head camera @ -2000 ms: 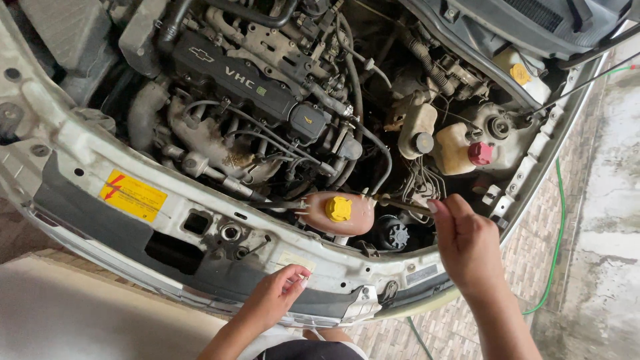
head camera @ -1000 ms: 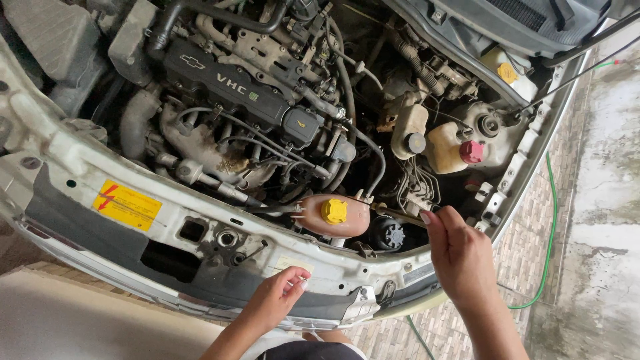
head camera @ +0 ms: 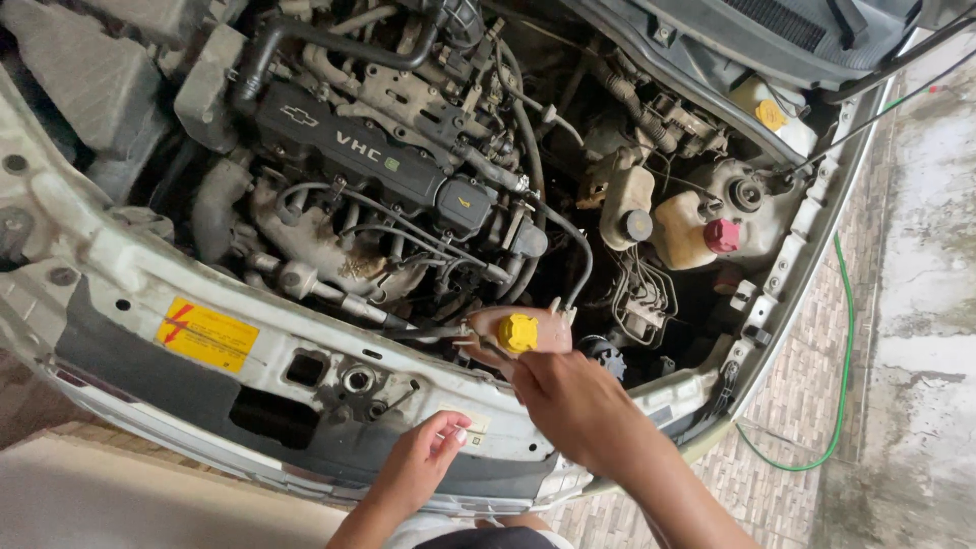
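Note:
My right hand (head camera: 560,393) is closed around the end of a slim dark metal tool (head camera: 494,347), most of it hidden by the fingers. It reaches over the near edge of the pinkish plastic coolant expansion tank (head camera: 555,328), beside its yellow cap (head camera: 518,333). Hoses run from both sides of the tank. My left hand (head camera: 427,457) is over the front crossmember, its fingers curled and apart from the tank. Something small and white shows at its fingertips; whether it is a held thing or a nail, I cannot tell.
The engine cover (head camera: 351,149) lies beyond the tank. Right of it are the brake fluid reservoir (head camera: 627,206) and a whitish reservoir with a red cap (head camera: 679,229). The hood latch opening (head camera: 358,379) is left of my hands. A green hose (head camera: 845,343) lies on the tiled floor.
My right hand has moved left with the slim tool, from right of the expansion tank to its near edge. My left hand has stayed over the crossmember.

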